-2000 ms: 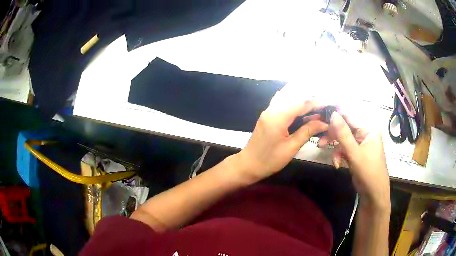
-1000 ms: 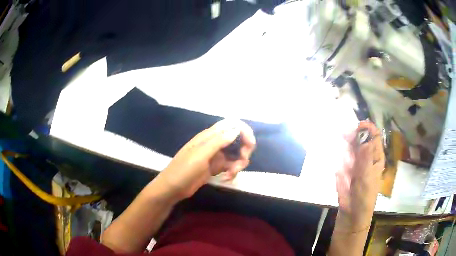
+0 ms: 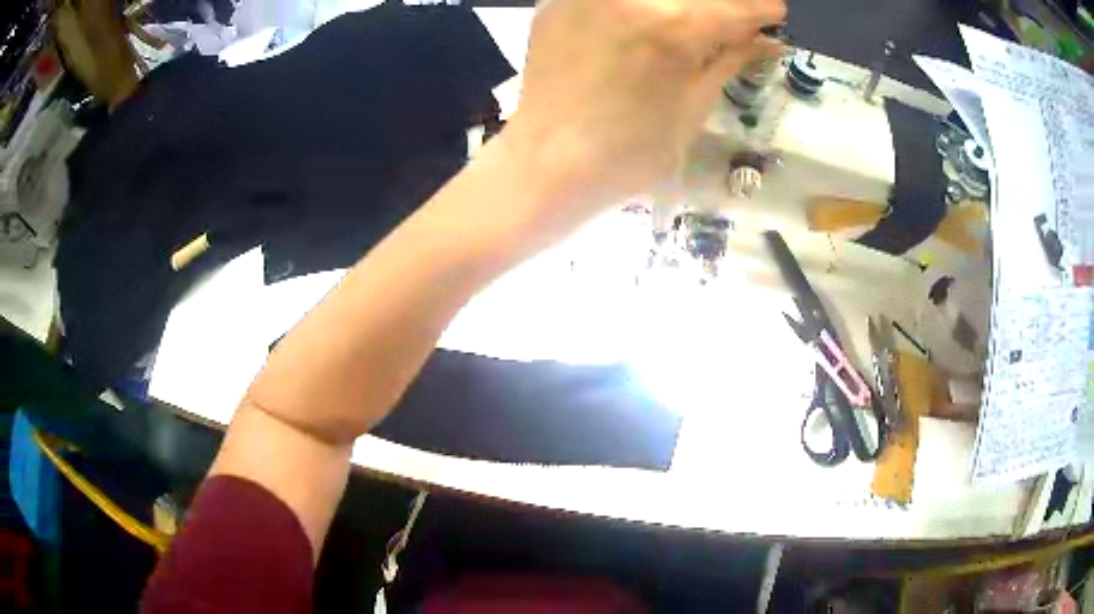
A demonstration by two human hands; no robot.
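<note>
My left hand (image 3: 654, 72) reaches to the top centre, over the white sewing machine head (image 3: 828, 144). Its fingertips are bent together at the top edge of the picture; whether they hold anything cannot be told. My right hand is not in view. The dark fabric strip (image 3: 540, 414) lies on the white table (image 3: 744, 486) near the front edge, its left part hidden by my left forearm. The presser foot and needle area (image 3: 702, 240) is in strong glare.
Black shears (image 3: 849, 429) and a pink-handled tool (image 3: 843, 367) lie right of the needle. Printed sheets (image 3: 1038, 300) stand at the far right. A large heap of black fabric (image 3: 264, 156) covers the left, with a yellowish tag (image 3: 190, 251) on it.
My left hand has moved from over the strip up to the machine head. My right hand has left the picture. The view has shifted, showing more of the machine head and the sheets.
</note>
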